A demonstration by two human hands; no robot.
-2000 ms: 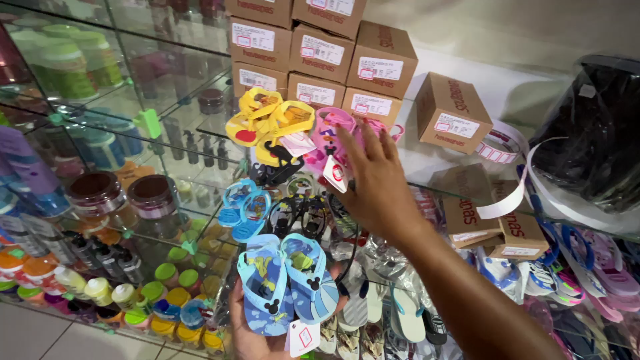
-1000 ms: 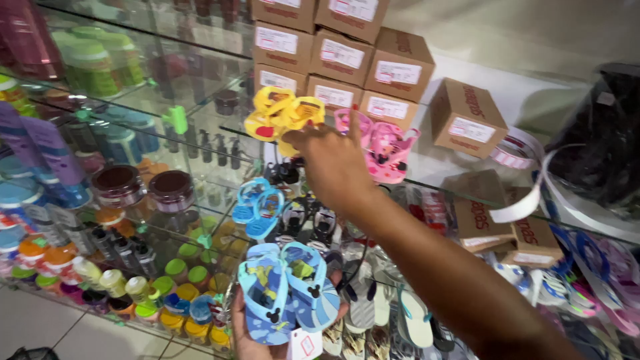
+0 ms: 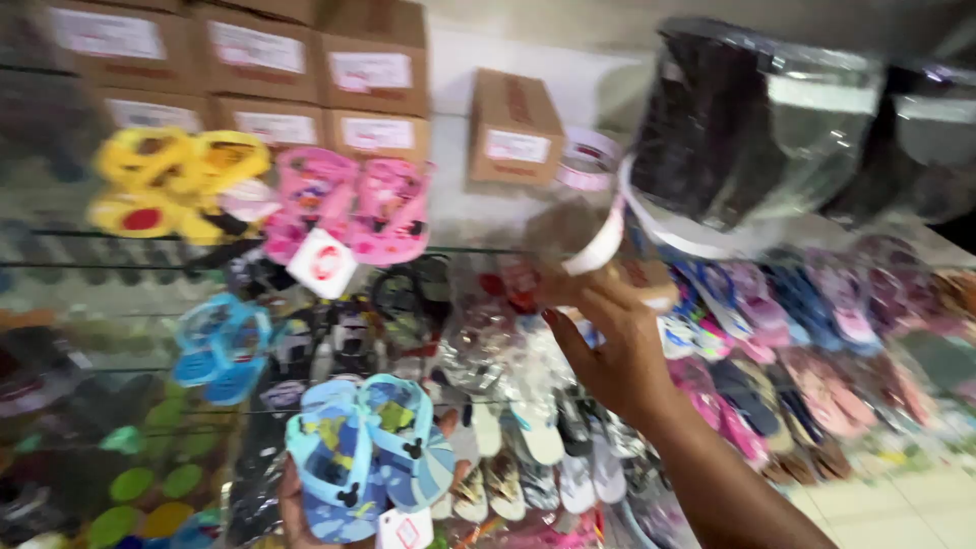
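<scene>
A pair of small blue patterned sandals (image 3: 366, 450) with mouse-head shapes and a white tag rests in my left hand (image 3: 293, 503), whose fingers show at both sides. My right hand (image 3: 618, 343) is raised with thumb and fingers apart, close to the curled end of a white strip (image 3: 598, 248) and a brown box below the shelf edge; its fingertips are blurred, and whether they touch is unclear. Yellow child's sandals (image 3: 179, 183) and pink ones (image 3: 351, 206) with a white tag sit on the upper glass shelf. Light-blue sandals (image 3: 223, 347) lie lower left.
Stacked cardboard boxes (image 3: 259, 61) bearing labels stand behind the sandals, and a single box (image 3: 517, 130) stands to their right. Black items in clear plastic (image 3: 755, 130) are at the upper right. Rows of flip-flops (image 3: 823, 389) fill lower shelves. Glass shelf edges (image 3: 473, 249) cross the view.
My right hand has moved from the yellow and pink sandals to the right, beside the white strip. My left hand still holds the blue sandals. The view has swung right.
</scene>
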